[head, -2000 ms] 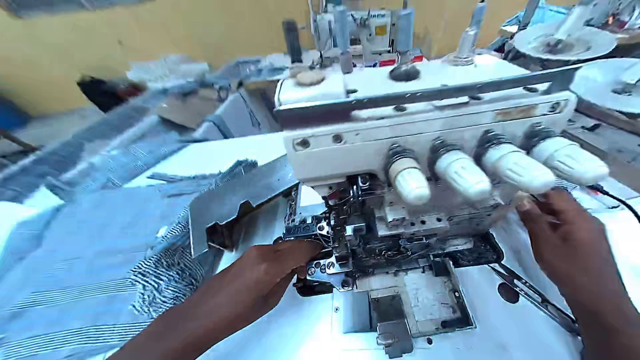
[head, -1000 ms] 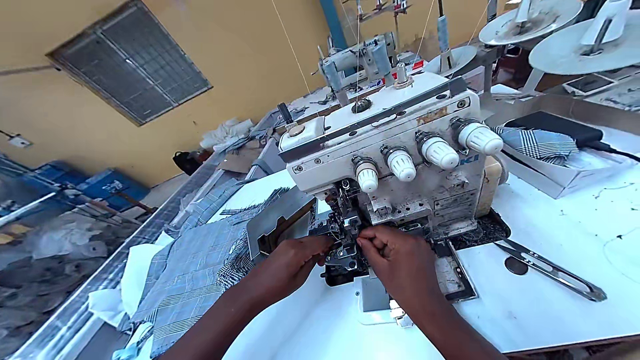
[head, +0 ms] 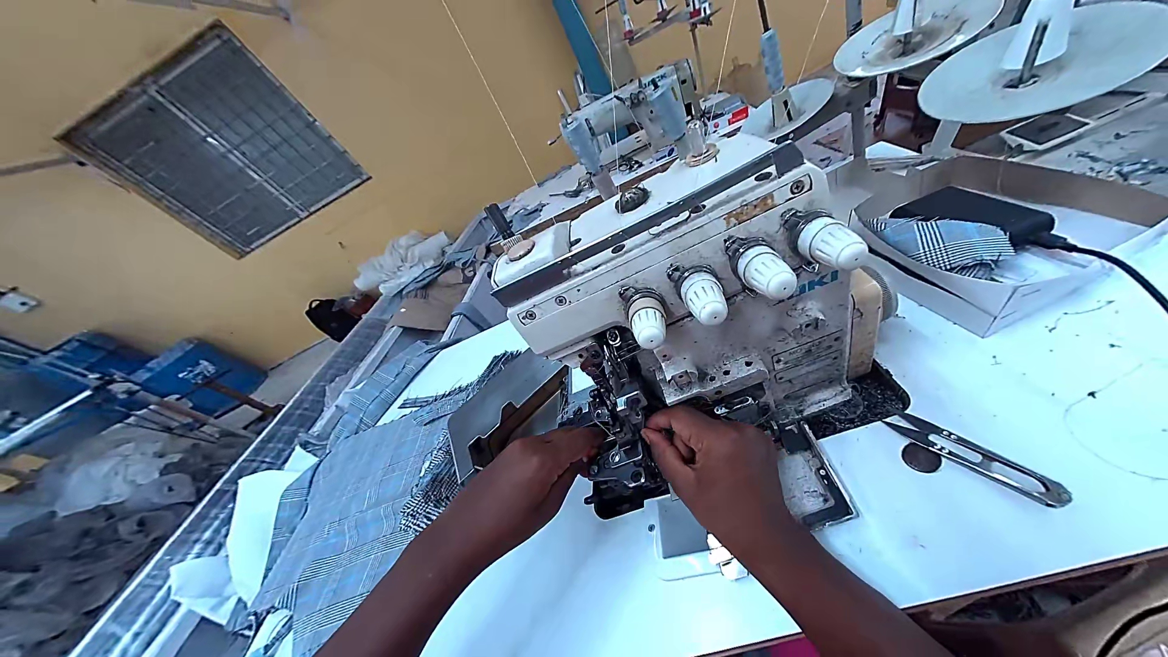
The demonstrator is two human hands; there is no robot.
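A white Juki overlock sewing machine [head: 693,265] stands on the white table, its front cover swung out to the left, the looper area [head: 625,447] exposed. My left hand [head: 538,461] reaches in at the left side of this area, its fingertips hidden among the metal parts. Close by on the right, my right hand [head: 712,456] has thumb and forefinger pinched together at the mechanism; whether a thread is between them is too small to tell. Four white tension dials [head: 703,297] sit above the hands.
Metal tweezers [head: 981,456] lie on the table at right. Blue-grey checked fabric [head: 365,511] spreads at left. An open cardboard box [head: 995,297] with a black device and a checked scrap stands behind right. Thread stands [head: 1040,68] and another sewing machine [head: 630,114] are further back.
My right hand, at the machine's right side two seconds ago, has come in to the looper area beside my left hand. The view has swung and now takes in more wall.
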